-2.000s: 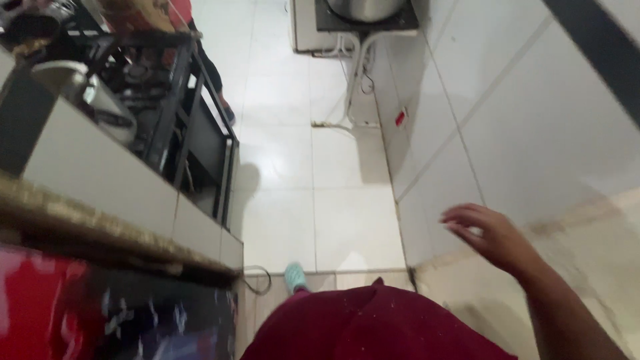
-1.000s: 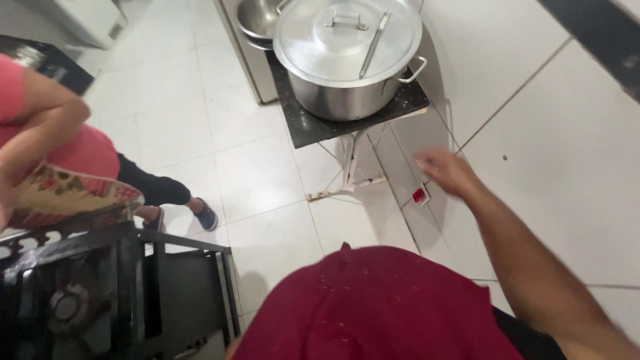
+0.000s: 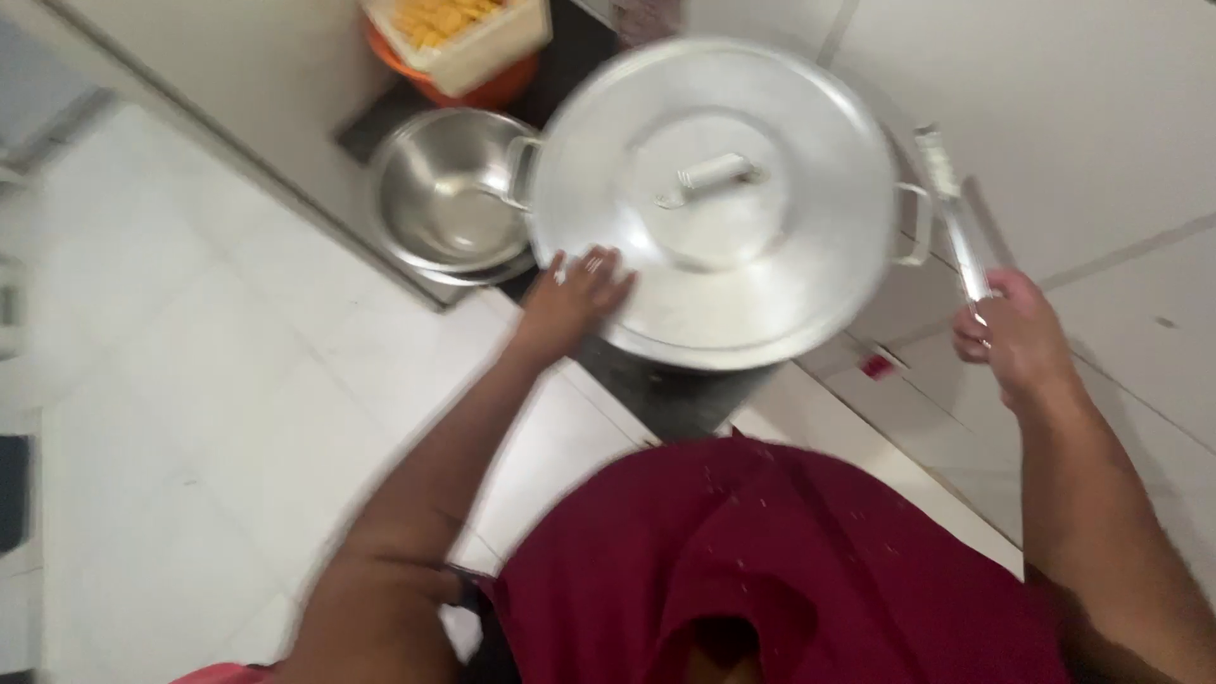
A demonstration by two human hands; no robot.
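Note:
A large metal pot's lid (image 3: pixel 760 304) covers the pot, and its raised handle stands at the centre. My left hand (image 3: pixel 579 294) rests on the lid's near left rim, fingers apart, with a ring showing. To the right of the pot, my right hand (image 3: pixel 1016 332) is closed round a long metal utensil (image 3: pixel 959 233); its far end points up and is blurred, so its exact kind is unclear. The pot's right side handle (image 3: pixel 917 225) lies between the lid and the utensil. Most of the pot's body is hidden beneath the lid.
Left of the pot is a steel bowl (image 3: pixel 456 204). Behind it, a pale container (image 3: pixel 494 52) of yellow pieces sits on an orange bowl (image 3: pixel 499 87). Everything stands on a dark tabletop (image 3: pixel 665 385) beside a tiled wall (image 3: pixel 1121 123). A red-marked fitting (image 3: pixel 879 365) is low on the wall.
The utensil that lay on the lid is now in my right hand, raised to the right of the pot. My left hand has come into view onto the lid. The view has moved closer to the pot.

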